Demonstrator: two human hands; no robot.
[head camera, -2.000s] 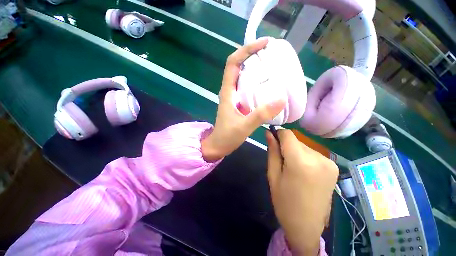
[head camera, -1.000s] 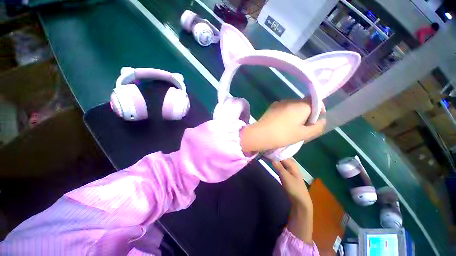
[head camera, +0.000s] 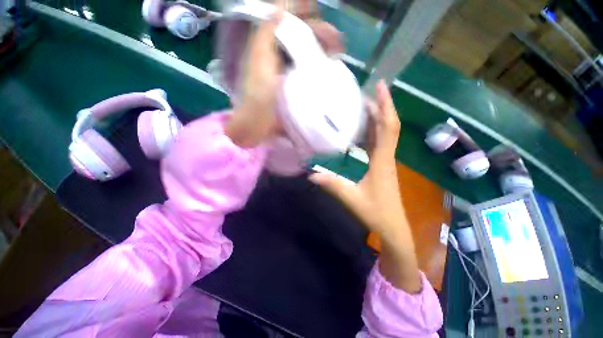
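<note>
A pale pink and white headset (head camera: 321, 105) is held up in front of me, blurred by motion, with one round white cup facing me. My left hand (head camera: 258, 86) grips it around the band and upper part. My right hand (head camera: 370, 178) is just right of and below the cup, fingers spread; a dark thing shows behind its fingers, too blurred to name. Whether the right fingers touch the cup, I cannot tell. A second cat-ear headset (head camera: 122, 132) lies on the black mat (head camera: 278, 244) at left.
An orange pad (head camera: 420, 218) lies right of the mat, beside the tester (head camera: 519, 254) and a white cable (head camera: 473, 280). More headsets lie on the green conveyor (head camera: 423, 109), at right (head camera: 463, 148) and upper left (head camera: 178, 18). A white post (head camera: 413, 39) stands behind.
The held headset has turned and moved up and left with my left hand. My right hand has risen from below the cup and its fingers have spread. The view has shifted.
</note>
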